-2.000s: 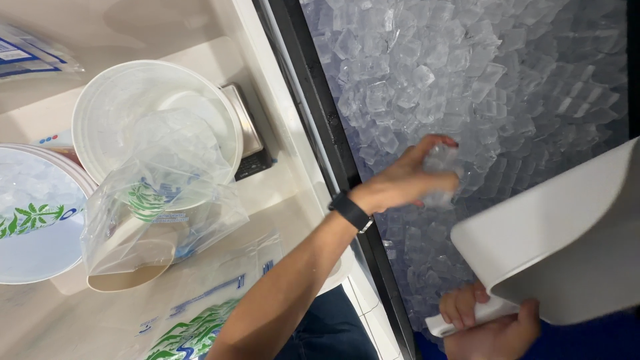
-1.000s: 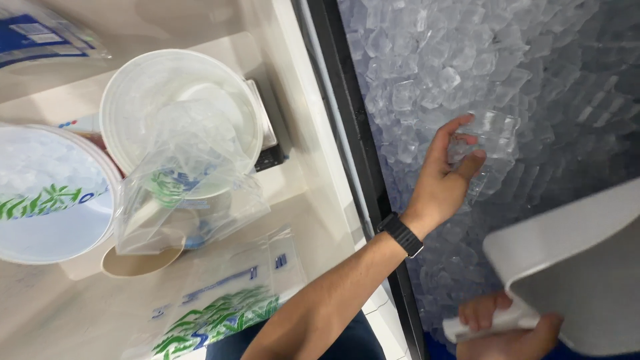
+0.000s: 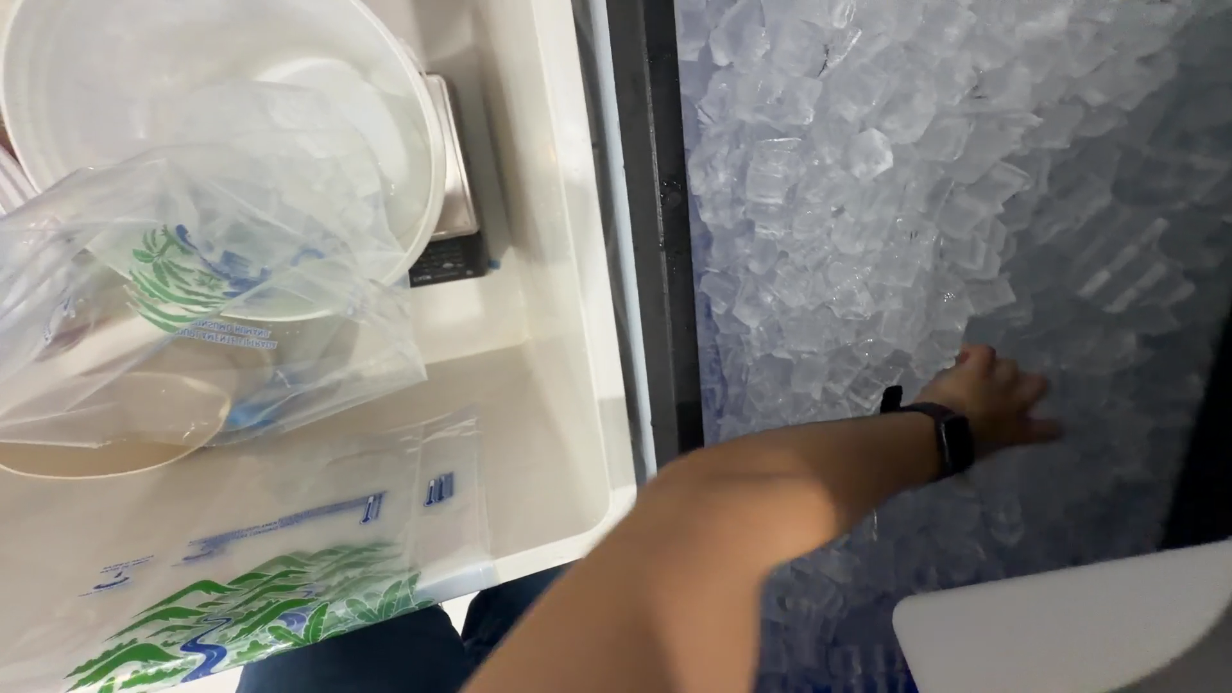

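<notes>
My left hand [image 3: 996, 395], with a black watch [image 3: 948, 438] on its wrist, is over the ice cubes [image 3: 866, 154] in a dark-edged bin. Its fingers are apart and somewhat blurred, and no ice shows between them. The palm side is hidden. Below and to the right of this hand, the white scoop [image 3: 1068, 616] lies partly in view, cut off by the frame's edge. My right hand is out of view.
Left of the bin's black rim [image 3: 664, 221] is a white tray [image 3: 568, 289]. It holds a round white tub [image 3: 423, 125] on a small scale [image 3: 452, 192], a clear plastic bag [image 3: 337, 346], a beige container [image 3: 115, 457] and a flat printed bag [image 3: 318, 539].
My left hand has moved right and deeper over the ice; the clear cubes earlier in its fingers no longer show there. My right hand, earlier on the scoop's handle, has left the view. The view has shifted.
</notes>
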